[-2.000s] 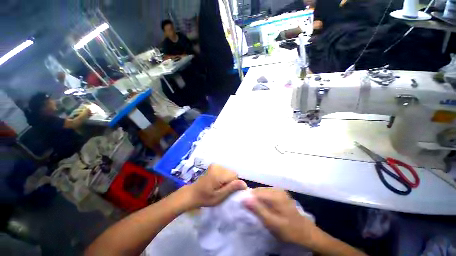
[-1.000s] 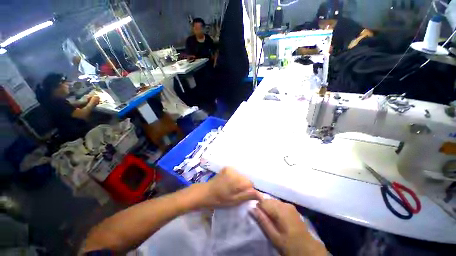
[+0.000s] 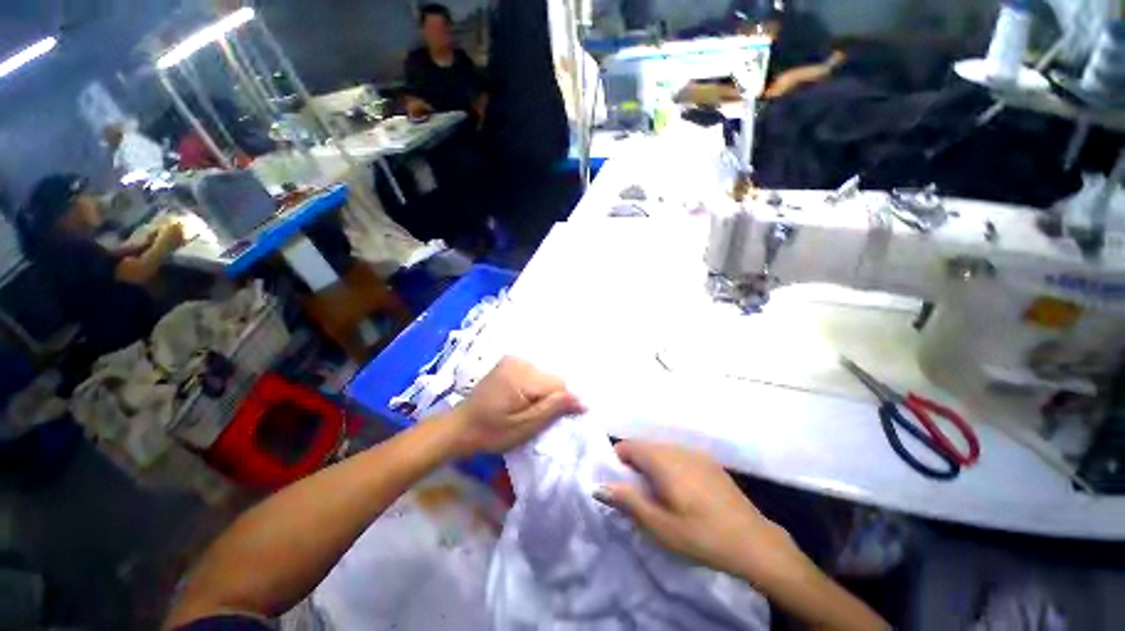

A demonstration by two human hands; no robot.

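A white garment (image 3: 574,530) hangs bunched from my hands over my lap, in front of the table's near edge. My left hand (image 3: 516,404) is closed on its upper edge, thumb toward the right. My right hand (image 3: 672,487) lies on the garment's right side, lower than the left, with thumb and fingers at the cloth; part of the grip is hard to make out. More white cloth (image 3: 407,567) lies at the lower left.
The sewing machine (image 3: 851,253) stands on the white table (image 3: 691,407). Scissors (image 3: 913,425) lie right of the needle area. A blue bin (image 3: 383,370) holds white pieces at left, near a red stool (image 3: 234,431). Several people sit at machines beyond.
My hands were close together at the garment's top edge; now they are apart, the right one lower, and the cloth hangs from the left. The view has shifted slightly.
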